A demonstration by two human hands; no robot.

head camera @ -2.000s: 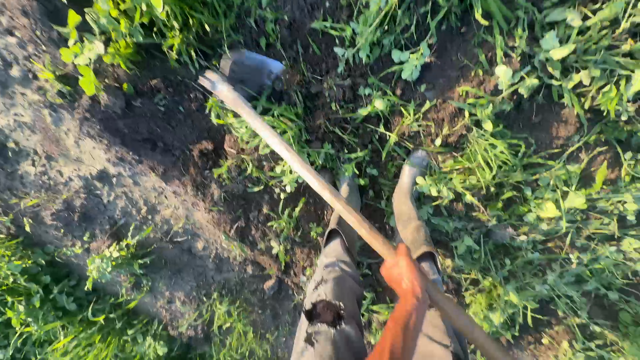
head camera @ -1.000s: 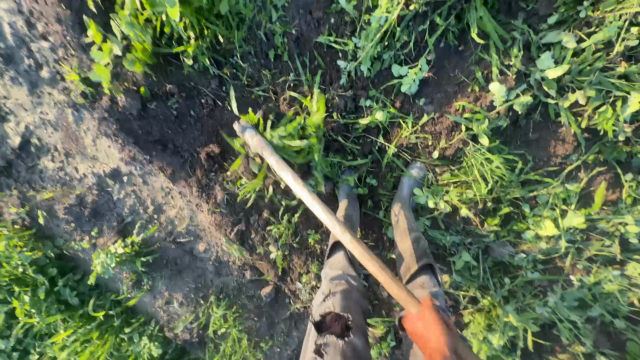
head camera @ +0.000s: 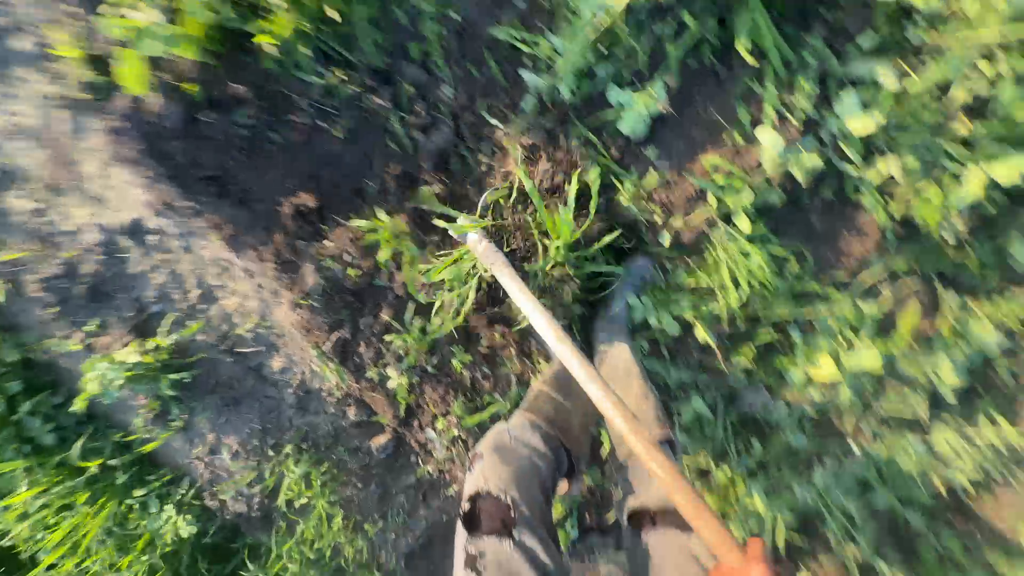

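A long wooden hoe handle (head camera: 592,384) slants from the lower right to the ground near the middle. My left hand (head camera: 746,560), cut off by the bottom edge, is closed around it. At its far end the head is mostly hidden among grass and soil; only a thin curved edge (head camera: 485,200) shows there. A leafy grass tuft (head camera: 560,220) stands just right of that end, with loose dark soil (head camera: 336,172) to the left. My right hand is outside the view.
My legs, in torn, soiled trousers (head camera: 512,464), stand below and beside the handle; a dark boot (head camera: 628,292) is near the tuft. Dense green weeds (head camera: 800,360) cover the right side. A pale strip of bare ground (head camera: 192,264) runs down the left, with more grass (head camera: 72,496) at lower left.
The hoe blade, visible above the ground two seconds ago, is now mostly hidden in grass and soil. The handle's far end has shifted right, toward my feet, and one leg is now bent.
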